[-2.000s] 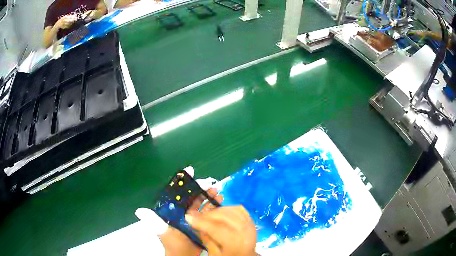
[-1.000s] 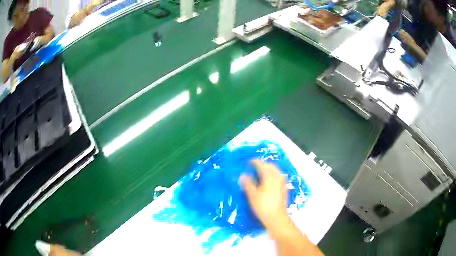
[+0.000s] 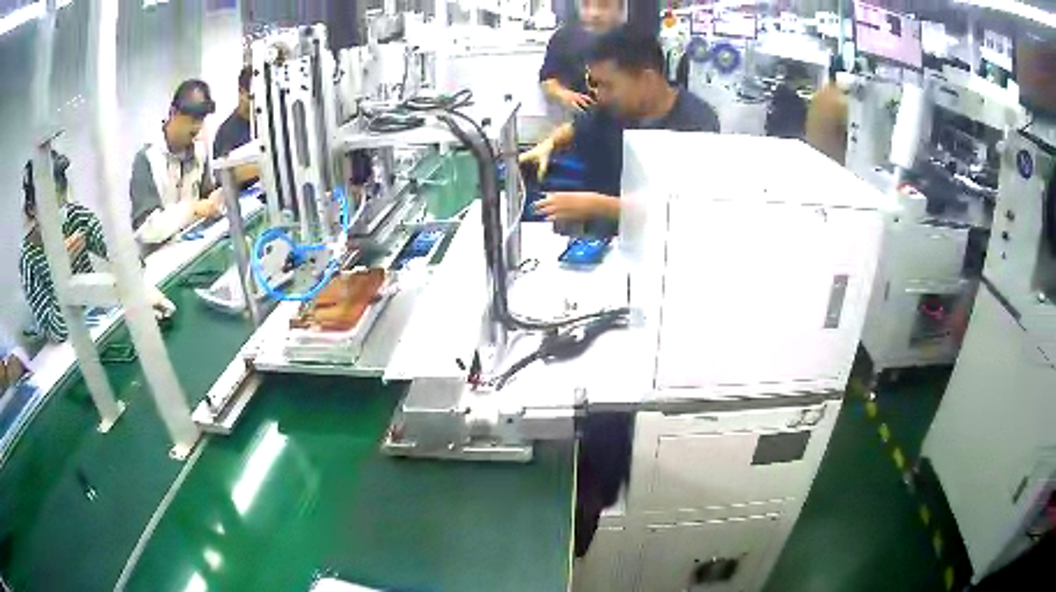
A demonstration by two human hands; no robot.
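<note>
Neither of my hands is in the picture. Nearest in front of me is the glossy green conveyor belt [image 3: 382,509], reflecting lamps. A small piece of the white work board [image 3: 342,585] shows at the bottom edge. Beyond the belt stands a press machine [image 3: 295,127] with silver columns and a coiled blue air hose [image 3: 275,264]. Under it lies a reddish-brown fixture pad [image 3: 345,301] on a white base. The blue film heap and the black trays are out of view.
A white machine cabinet [image 3: 759,289] stands right of the belt. A black cable bundle [image 3: 493,220] curves over the white machine table. White support posts [image 3: 137,278] rise at left. Several people sit along the far left side; two are behind the cabinet [image 3: 649,98].
The view has swung up and to the right. My hands, the blue film heap and the black trays have left the picture. The cabinet, the press and more people now show.
</note>
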